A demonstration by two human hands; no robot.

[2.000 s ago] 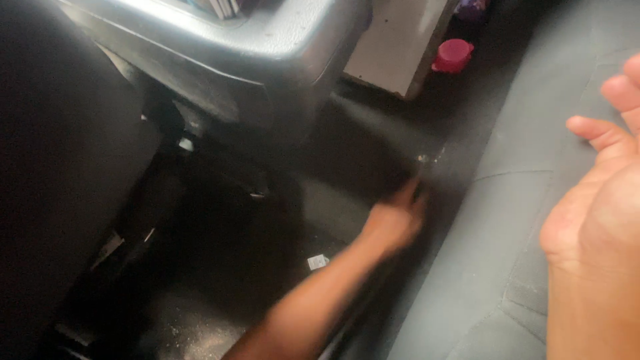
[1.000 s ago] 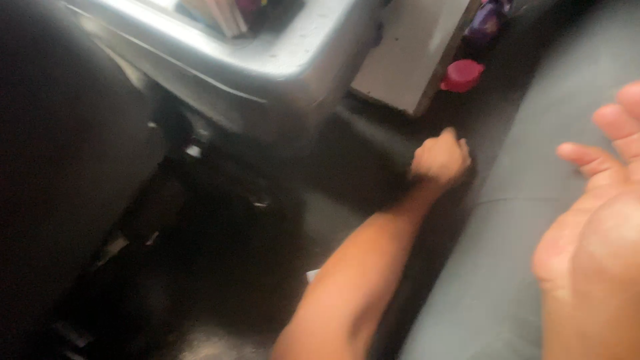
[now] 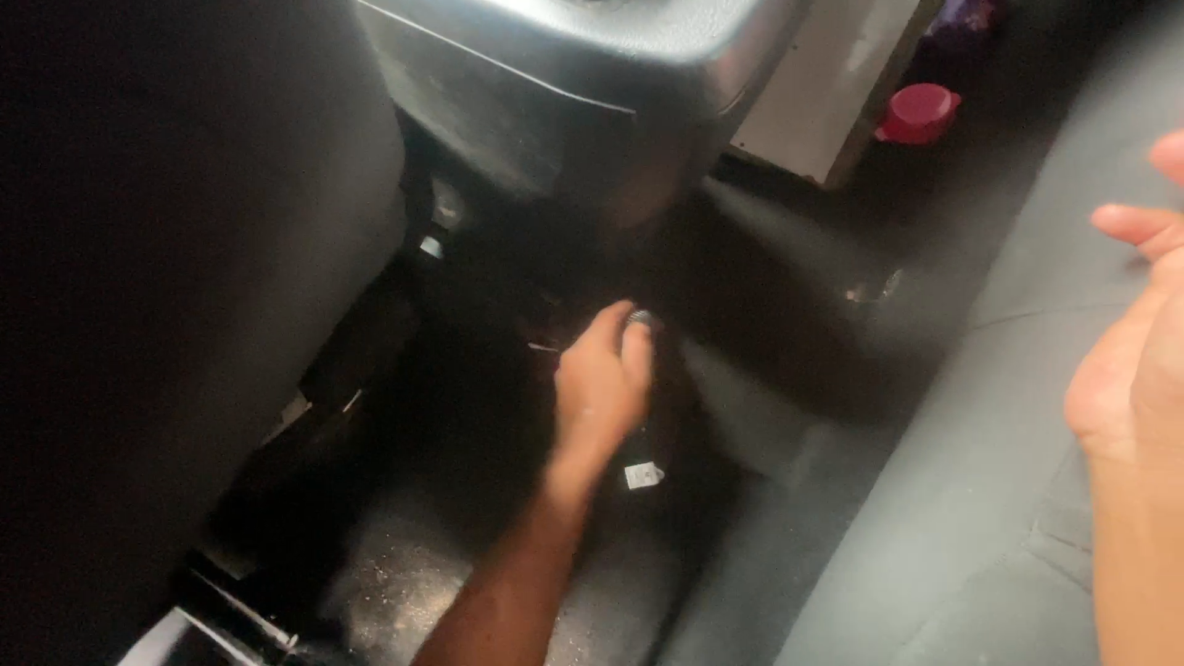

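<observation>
My left hand [image 3: 606, 375] reaches down over the dark car floor [image 3: 398, 573], its thumb and a finger closed around a small ridged, greyish round thing [image 3: 640, 317]. A small white paper tag [image 3: 644, 475] lies on the floor just below that hand. Palm up, my right hand [image 3: 1133, 324] rests at the right edge over the grey seat [image 3: 925, 527], its fingers apart and partly out of view; nothing shows in it.
A grey plastic console [image 3: 573, 102] juts in at the top. Beside it are a pale board [image 3: 805, 92], a pink plastic lid or container [image 3: 918, 113] and a purple wrapper [image 3: 962, 23]. A dark seat back [image 3: 185, 231] fills the left; small scraps lie on the floor.
My left hand has moved left, from the floor beside the grey seat to the middle of the floor below the console. The right hand stays over the seat.
</observation>
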